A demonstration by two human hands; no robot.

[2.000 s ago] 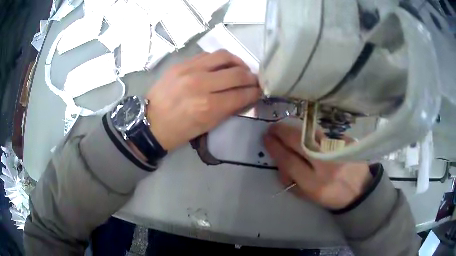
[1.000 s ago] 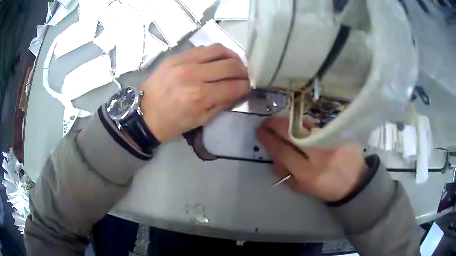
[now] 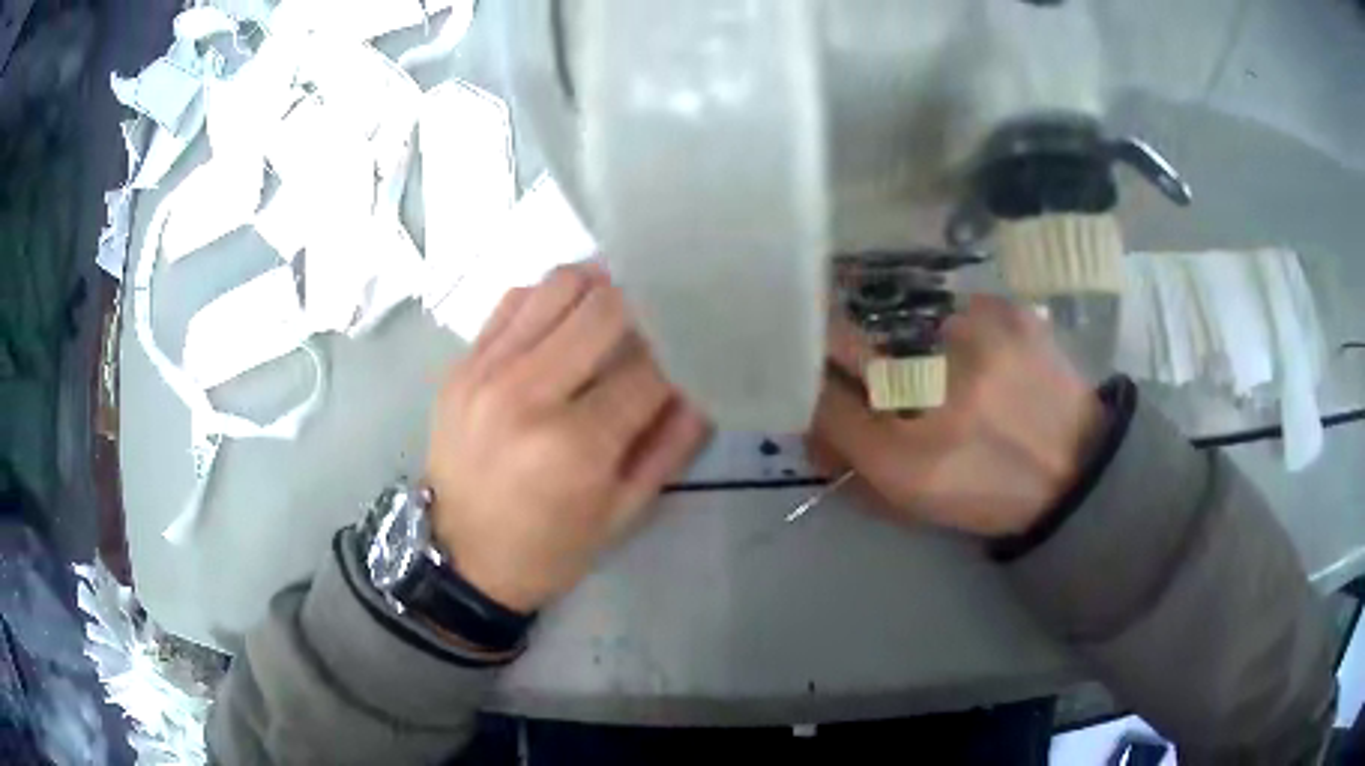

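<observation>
My left hand (image 3: pixel 547 434), with a watch on the wrist, lies palm down left of the cream sewing machine head (image 3: pixel 711 195). Its fingers are bent, and its fingertips are partly behind the machine head. A white fabric piece (image 3: pixel 524 247) lies just beyond them. My right hand (image 3: pixel 966 419) is right of the head, fingers curled and partly covered by the tension knobs (image 3: pixel 1058 255). A thin metal sliver (image 3: pixel 817 495) sticks out of its underside. Needle, presser foot and anything between the fingertips are hidden. A strip of the bed plate (image 3: pixel 749 455) shows between the hands.
Overlapping white pieces (image 3: pixel 322 165) cover the table's back left, with a narrow white band (image 3: pixel 162 322) curling at their edge. White strips (image 3: pixel 1220 322) lie in a row at the right. A ruffled white bundle (image 3: pixel 142 673) hangs below the left edge.
The view has shifted, and the machine head now covers the middle and hides the needle area. My left hand has moved nearer the table's front edge, its fingers more bent. The sliver remains at my right hand.
</observation>
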